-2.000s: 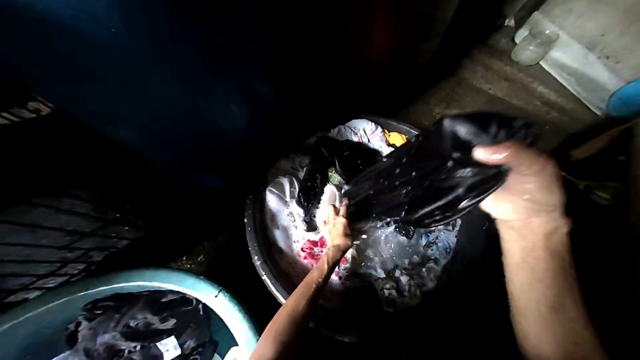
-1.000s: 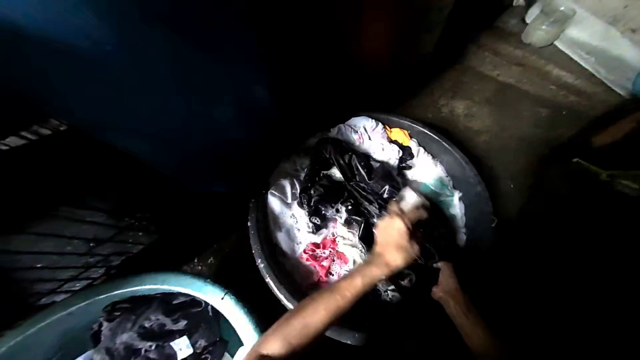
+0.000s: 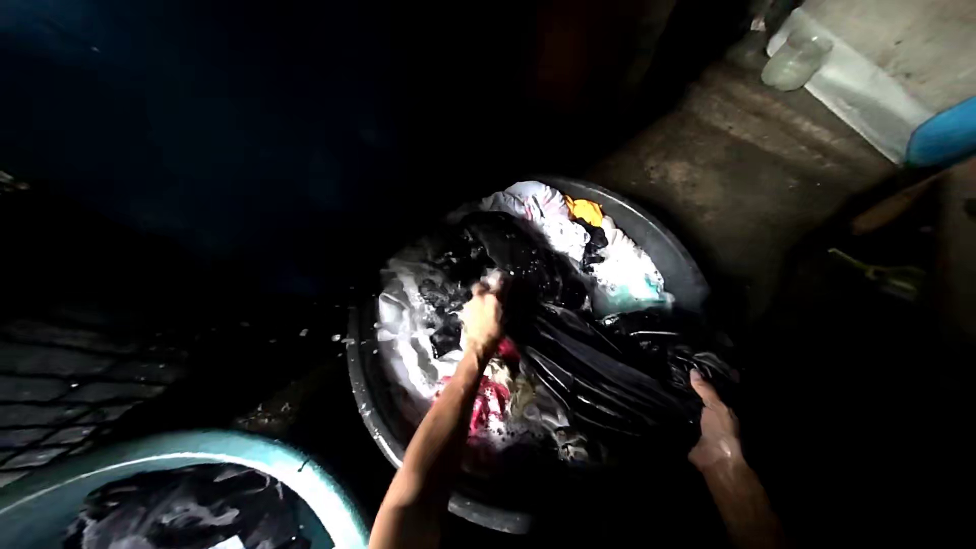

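Note:
A wet black garment point(image 3: 602, 358) stretches across a round dark basin point(image 3: 663, 244) full of soapy laundry. My right hand point(image 3: 713, 427) grips its right end near the basin's rim. My left hand point(image 3: 484, 313) is closed over the middle of the load, against the black cloth; what lies inside its fingers is blurred, with something pale, like suds or a brush, at the fingertips. Around the hands are white cloth point(image 3: 545, 213), a yellow cloth point(image 3: 585, 210), a red cloth point(image 3: 488, 404) and a light green cloth point(image 3: 629, 293), with suds among them.
A teal tub point(image 3: 305, 473) holding dark wet clothes point(image 3: 191, 511) stands at the lower left. At the upper right are a clear container point(image 3: 797, 59), a pale slab point(image 3: 869, 95) and a blue object point(image 3: 945, 133) on or beside the concrete floor point(image 3: 686, 160). A dark grid lies at the left.
The black garment, lifted over the basin two seconds ago, now lies stretched low across it. Since one second ago my left hand has moved up and left over the load, and my right hand outward.

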